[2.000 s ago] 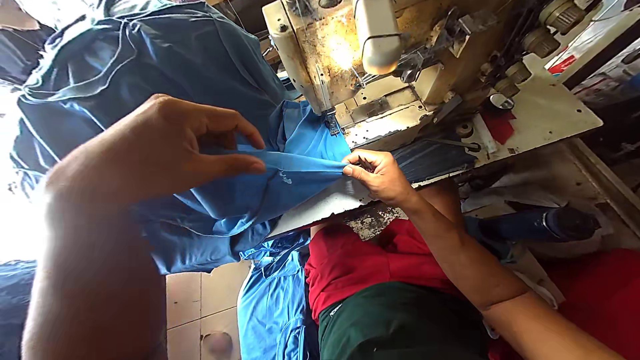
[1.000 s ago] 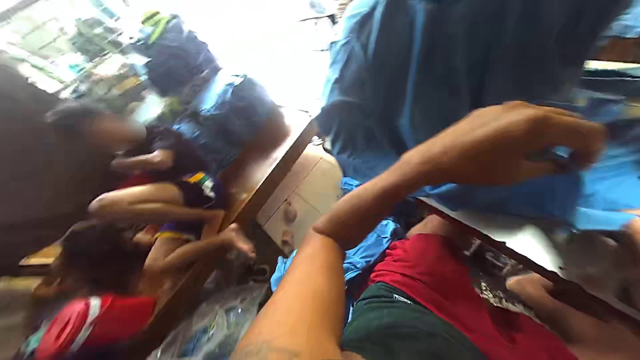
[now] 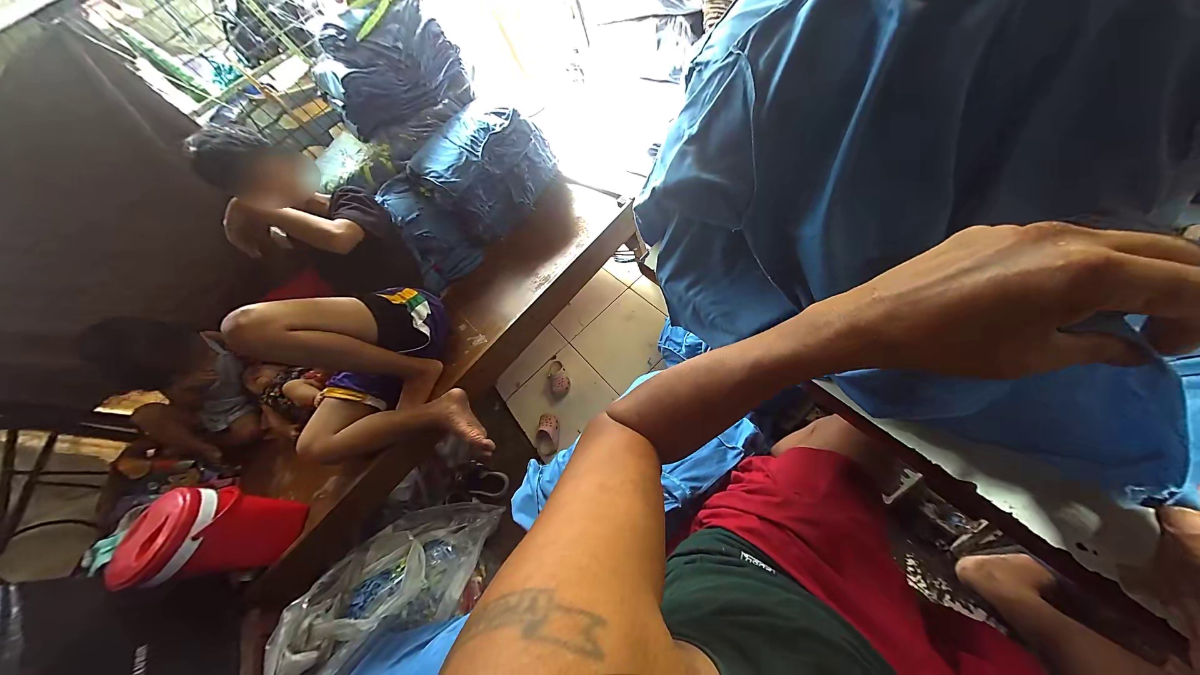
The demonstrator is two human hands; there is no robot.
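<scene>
Blue fabric lies heaped over the sewing table on the right and hangs past its edge. My left hand reaches across to the right side of the view, its fingers bent and pinched on a fold of this cloth. Of my right hand only a sliver shows at the right edge, beside the frayed lower corner of the cloth; its fingers are mostly cut off. More light blue cloth hangs below the table beside my leg.
Two people sit at the left on a wooden bench, with piles of blue garments behind. A red bucket and a clear plastic bag stand near the bench's lower end. Pink clogs lie on the tiled floor.
The view has swung far to the left. The sewing machine, in sight two seconds ago, is out of view. My right hand, earlier pinching the blue strip, is now mostly outside the frame.
</scene>
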